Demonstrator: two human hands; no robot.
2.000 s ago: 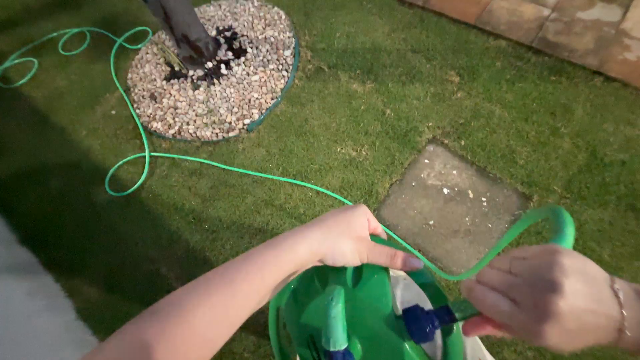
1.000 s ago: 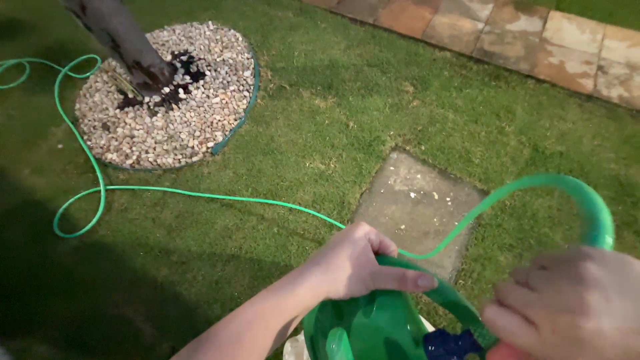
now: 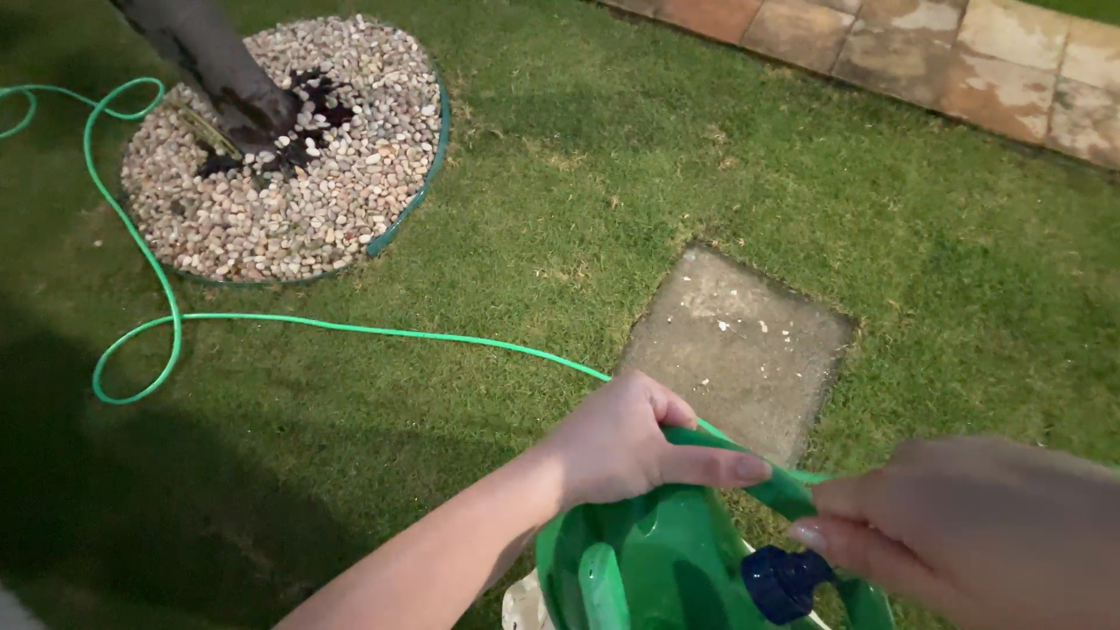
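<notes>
My left hand (image 3: 639, 442) is closed around the top rim of a green plastic hose reel (image 3: 674, 542), its thumb lying along the rim. Close to the reel's right side is my right hand (image 3: 954, 525), blurred, with thumb and fingers at the rim beside a dark blue hose connector (image 3: 783, 582); what it grips is hidden. A thin green garden hose (image 3: 420, 334) runs over the grass from a loop at the left, passes behind my left hand and shows again between the two hands. The lower part of the reel is cut off by the frame.
A square concrete slab (image 3: 744, 341) is set in the lawn just beyond the reel. At the upper left, a tree trunk (image 3: 219, 74) rises from a round bed of pebbles (image 3: 350, 188) with green edging. A stone-paved path (image 3: 919, 52) crosses the upper right.
My right hand has moved lower beside the reel, and the thick hose arc above it is no longer in sight. My left hand keeps its hold on the rim.
</notes>
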